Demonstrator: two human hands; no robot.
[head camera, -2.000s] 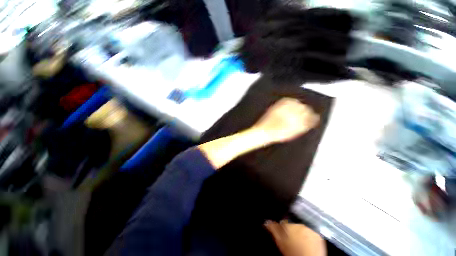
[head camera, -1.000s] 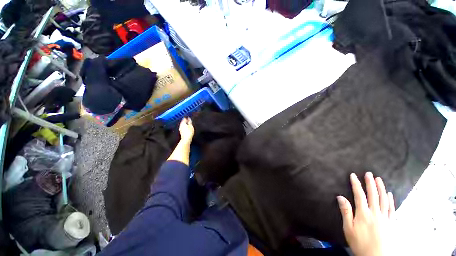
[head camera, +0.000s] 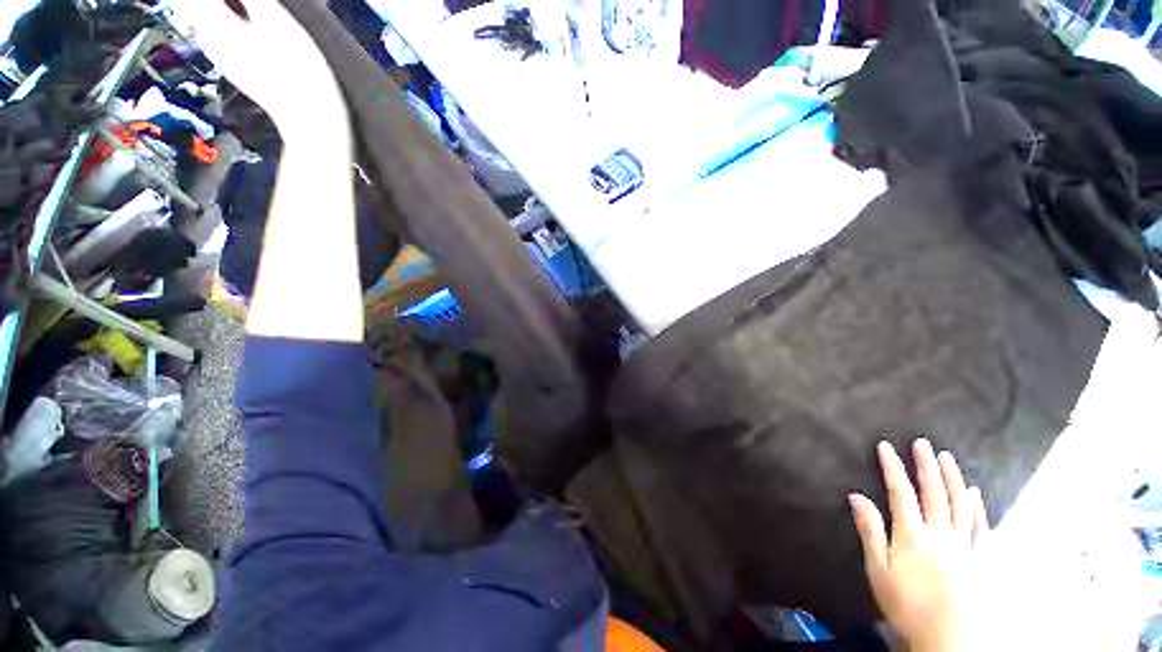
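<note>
A large dark brown-black garment panel (head camera: 867, 344) lies over the white sewing table (head camera: 714, 242) and hangs over its front edge. My right hand (head camera: 928, 548) lies flat on the panel near its right edge, fingers spread. My left hand (head camera: 249, 28) is raised at the top left, partly cut off by the picture's upper edge. A long dark strip of cloth (head camera: 446, 191) stretches from beside it down to the lap. The hand's fingers and its grip on the cloth cannot be made out.
A crumpled dark heap of cloth (head camera: 1083, 140) lies at the back right. A cardboard box and blue crate (head camera: 440, 306) stand below the table, partly hidden. At the left are a rack with bundles and a grey roll (head camera: 181, 586).
My left arm has swung up from beside the crate to the top left, and a length of dark cloth is now stretched upward beside it. My right hand has barely moved.
</note>
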